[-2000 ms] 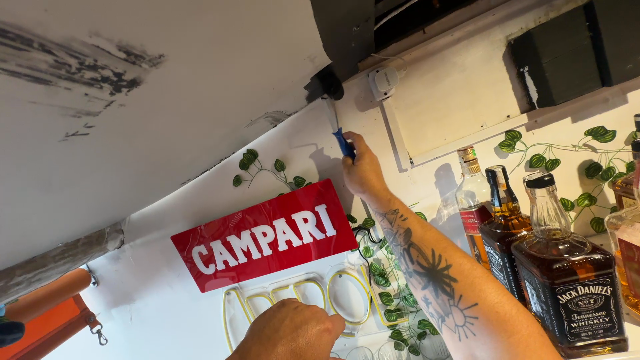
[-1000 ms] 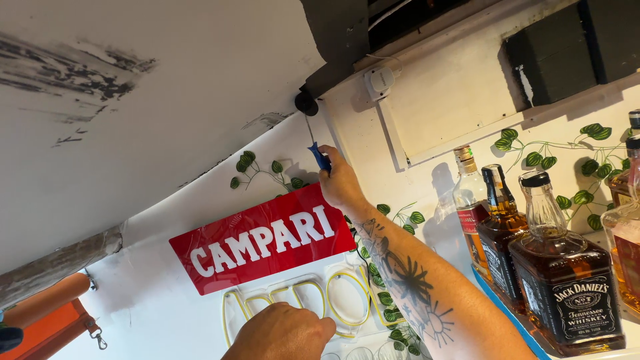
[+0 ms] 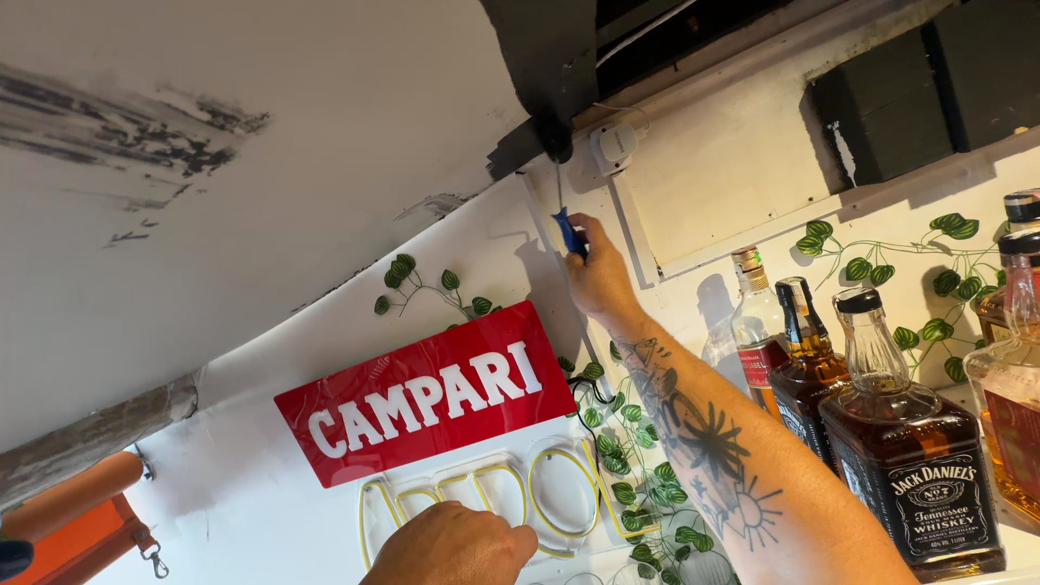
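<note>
My right hand (image 3: 597, 264) reaches up the wall, closed around the blue handle (image 3: 569, 234) of a small paint roller frame or similar tool with a thin metal rod. The black, rounded head (image 3: 554, 140) at the rod's far end touches or is very near dark grey paint (image 3: 516, 148) where the white slope meets the wall; its exact form is hard to tell. My left hand (image 3: 455, 546) is curled low in the view, in front of a yellow-outlined neon-style sign (image 3: 561, 491) and below a red Campari sign (image 3: 426, 394). Whether it holds anything is hidden.
Whiskey bottles (image 3: 910, 455) stand at the right. A white wall-mounted device (image 3: 613, 149) with a cable is beside the roller head. Artificial leaf vines (image 3: 626, 491) hang on the wall. Dark panels (image 3: 910, 106) are at the upper right, an orange item (image 3: 81, 520) at lower left.
The tool moved down and left between the first two frames, then back up and right to the dark corner. My left hand has stayed low, near the yellow-outlined sign.
</note>
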